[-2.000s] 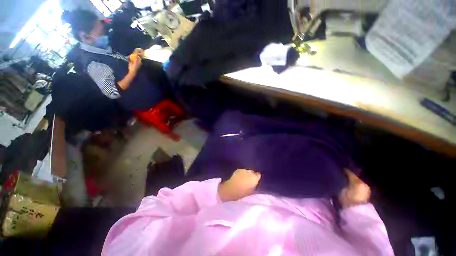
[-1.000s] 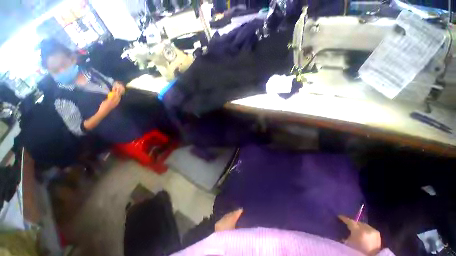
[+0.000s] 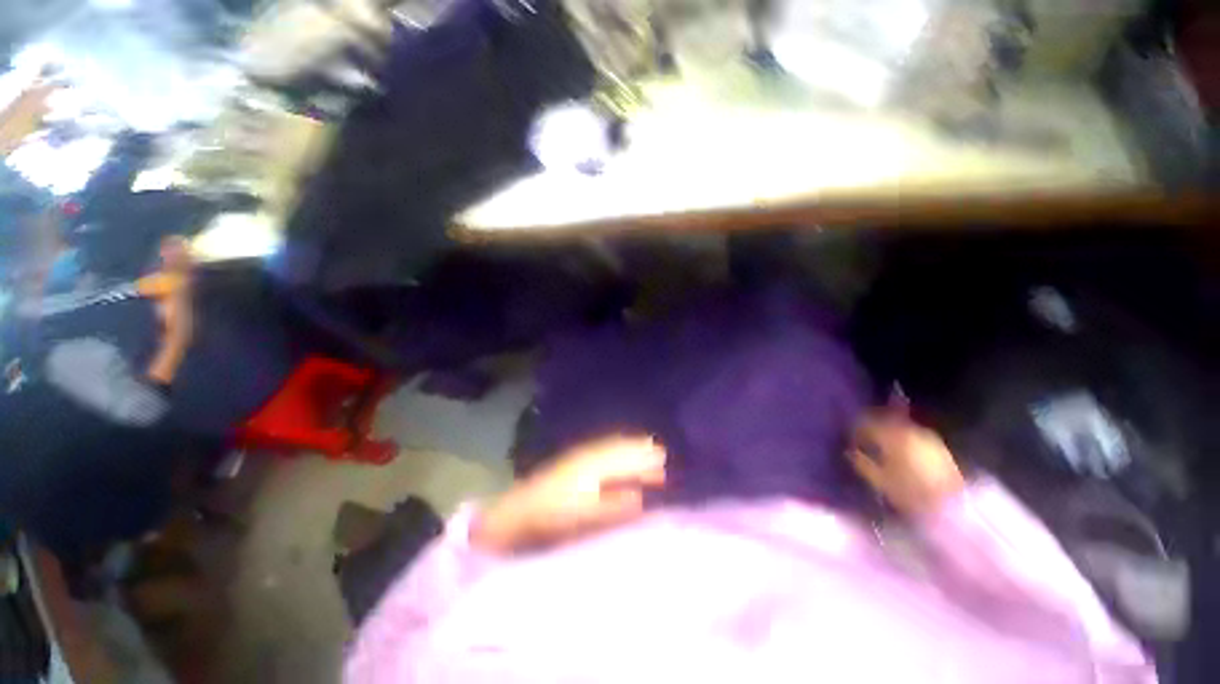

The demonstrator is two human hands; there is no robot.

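Note:
A purple cloth panel (image 3: pixel 749 388) lies over my lap, between my hands, below the table edge. The frame is blurred. My left hand (image 3: pixel 582 492) rests at the panel's left near edge, fingers pointing right; whether it grips the cloth cannot be told. My right hand (image 3: pixel 907 461) is at the panel's right edge with its fingers bent. A small thin tip, pale and blurred, shows above the right hand, seemingly the pink-and-white stick.
The wood-edged table (image 3: pixel 830 160) crosses ahead, with a white scrap (image 3: pixel 573 138) near its left end. Dark cloth (image 3: pixel 415 134) hangs left of it. A red stool (image 3: pixel 315 412) and a seated person (image 3: pixel 94 374) are at left. Dark pieces with pale patches (image 3: pixel 1084 430) lie at right.
The view has swung, so the table and stool have shifted. My left hand now shows more fully and lies flatter over the panel's edge. The right hand stays at the panel's right side.

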